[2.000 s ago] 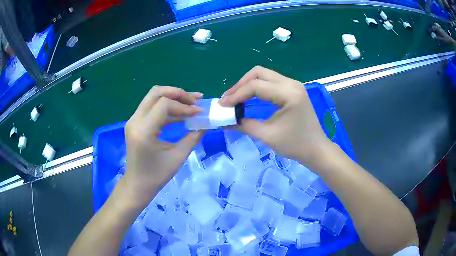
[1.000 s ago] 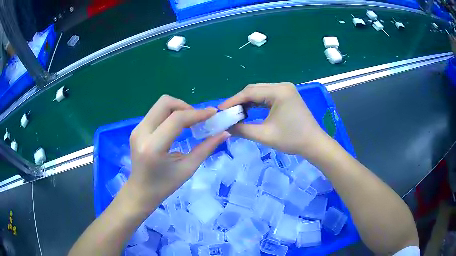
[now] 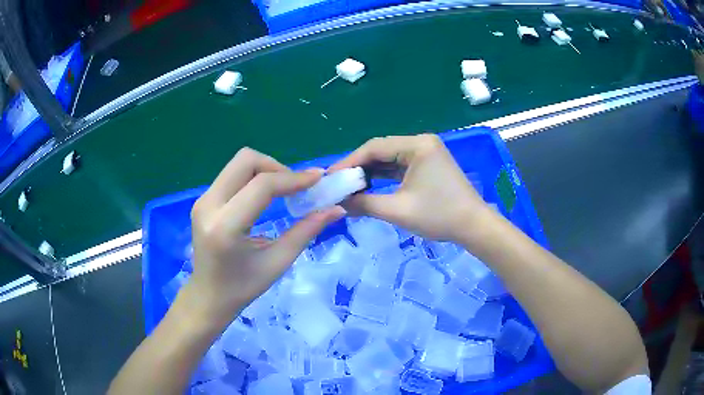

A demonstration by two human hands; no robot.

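My left hand (image 3: 251, 216) pinches a clear shell (image 3: 302, 203) between thumb and fingers, above the bin. My right hand (image 3: 417, 185) grips the black end of a white block unit (image 3: 346, 183). The white block lies partly inside the shell, tilted up to the right. The black end shows only as a dark edge by my right fingers. How deep the block sits in the shell is hard to tell. Below, the blue plastic bin (image 3: 519, 224) is filled with clear shells (image 3: 413, 320).
The green conveyor belt (image 3: 193, 139) crosses behind the bin, carrying scattered white units (image 3: 350, 70) with thin leads. A bright side rail (image 3: 594, 107) runs along its near edge. Dark grey worktop (image 3: 610, 185) lies right of the bin. Other blue bins (image 3: 309, 15) stand beyond the belt.
The white block has gone from beside the shell's open end to partly inside it, and the pair is now tilted. The units on the belt have moved left.
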